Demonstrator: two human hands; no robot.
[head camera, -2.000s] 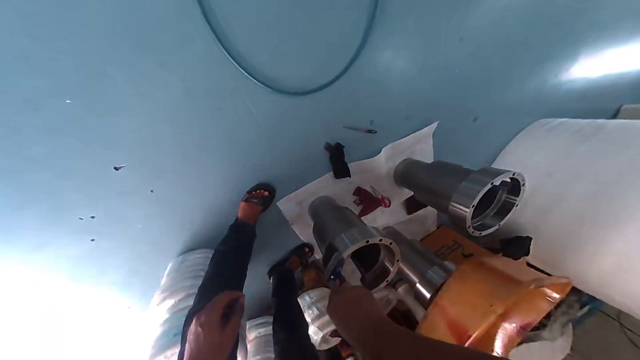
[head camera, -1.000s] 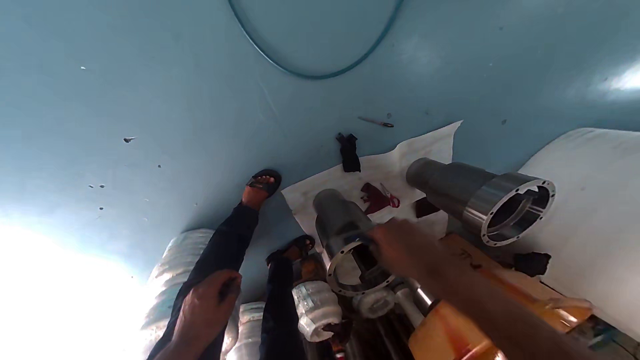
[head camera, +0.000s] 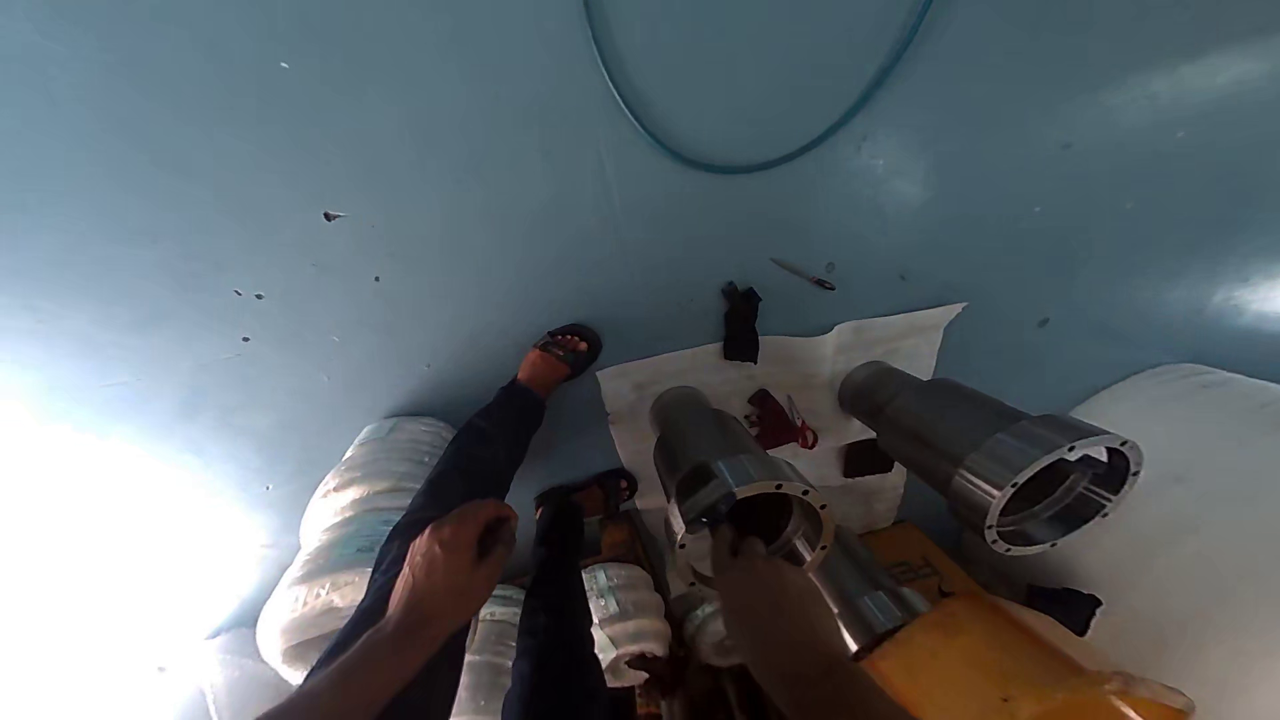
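A flanged steel cylinder (head camera: 705, 445) lies on a white sheet, its wide open end with bolt holes toward me. At the near rim of that opening is my right hand (head camera: 755, 570), fingers bent; whether they grip something there cannot be told. My left hand (head camera: 462, 545) is curled loosely over my left leg, away from the cylinders, with nothing visible in it. A second flanged cylinder (head camera: 940, 430) lies to the right. Between the two are a dark red cloth (head camera: 768, 418), red-handled scissors (head camera: 805, 434) and a dark pad (head camera: 866, 458).
Plastic-wrapped rolls (head camera: 370, 500) stand beside my legs. An orange wrapped object (head camera: 980, 650) and another steel cylinder (head camera: 870, 590) lie near me at right. Beyond the sheet (head camera: 660, 375) are a black glove or cloth (head camera: 741, 322), a knife-like tool (head camera: 803, 275) and a blue hose (head camera: 735, 168).
My right hand has moved from above the side of the middle cylinder to the near rim of its opening. The left hand stays near my leg.
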